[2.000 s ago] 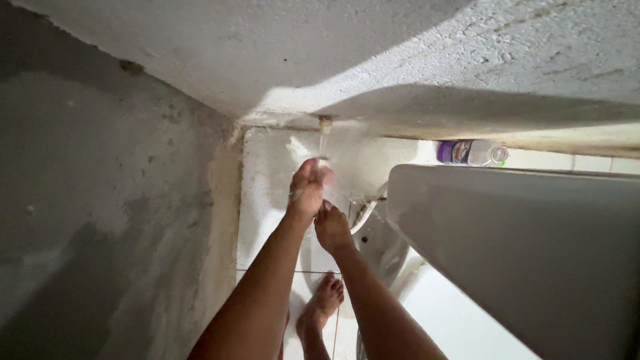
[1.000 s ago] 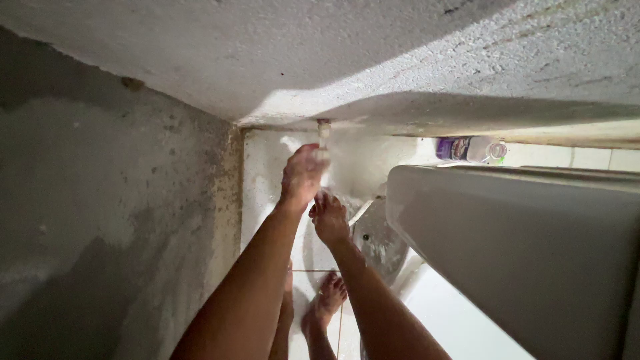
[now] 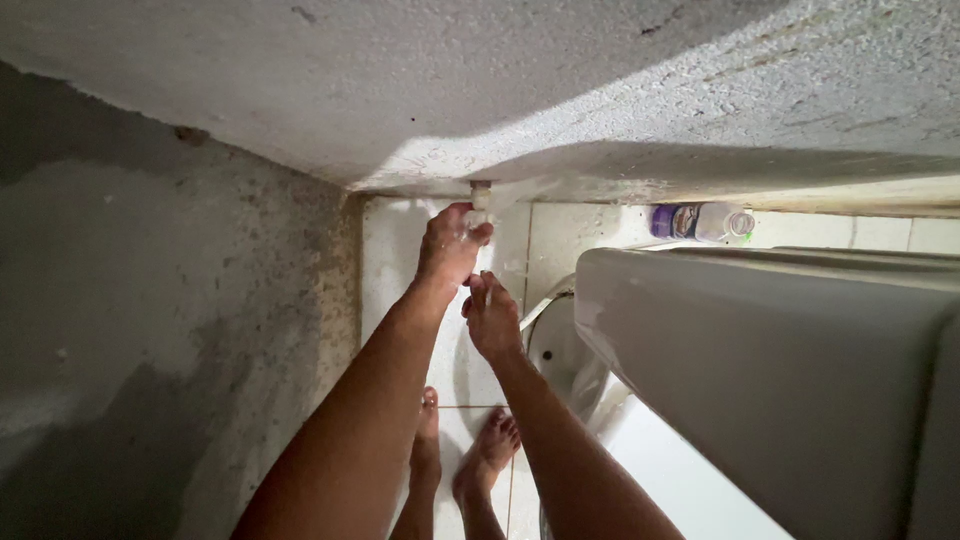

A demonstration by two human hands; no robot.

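A pale pipe fitting (image 3: 481,196) sticks out low from the wall, and water sprays about it. My left hand (image 3: 451,246) is closed around the fitting's lower end, wet, with the thumb on its right side. Just below and to the right, my right hand (image 3: 493,313) has its fingers curled around the end of a thin white hose (image 3: 546,304), which runs toward the toilet; how firmly it grips is hard to see.
The toilet's white tank (image 3: 750,337) fills the right side, with the toilet base (image 3: 555,349) under it. A plastic bottle with a purple label (image 3: 697,223) lies along the wall. A rough grey wall (image 3: 150,315) stands at the left. My bare feet (image 3: 487,457) are on wet white tiles.
The spray over the tiles right of the fitting looks thinner than a second ago. My left hand was lower two seconds ago and is now up at the fitting.
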